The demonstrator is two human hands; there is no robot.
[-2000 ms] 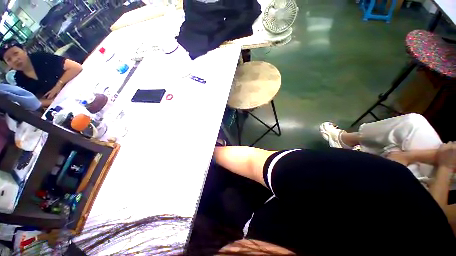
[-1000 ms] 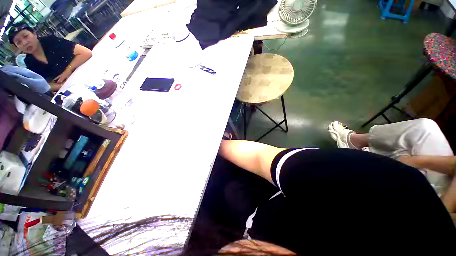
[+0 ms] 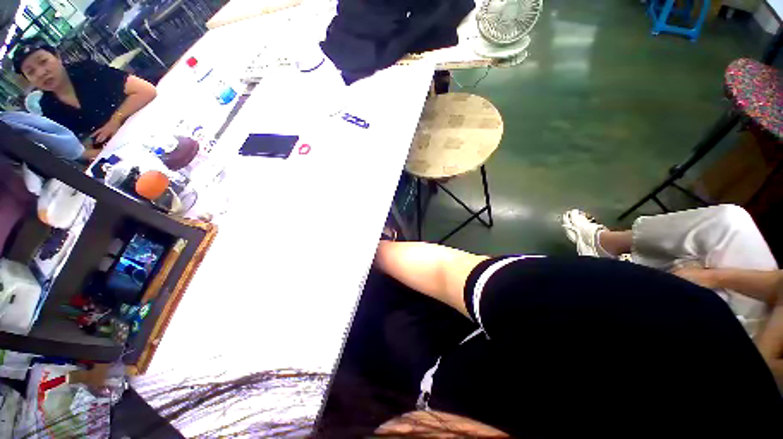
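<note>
Neither of my hands is in view. On the long white table [image 3: 266, 249] nearest in front of me lie a black smartphone [image 3: 269, 146], a tiny red ring [image 3: 304, 149] just beside it, and a small dark tool, perhaps snips [image 3: 355, 120], a little farther away. Nobody touches them. A crumpled black garment [image 3: 386, 34] lies at the far end of the table. My black clothing with white stripes [image 3: 601, 343] fills the lower right, with a bare limb at the table's edge.
A dark shelf [image 3: 60, 330] holding a lit screen [image 3: 140, 255] stands at left, beside an orange round thing [image 3: 152, 184]. A wood-topped stool [image 3: 455, 135], fan [image 3: 508, 19] and floral stool [image 3: 755, 90] are beyond. One person sits across the table, another at right.
Compared with two seconds ago, the view has shifted, so the table and stools sit farther right in the picture. The screen in the shelf shows a different, brighter picture. The phone and garment have not moved.
</note>
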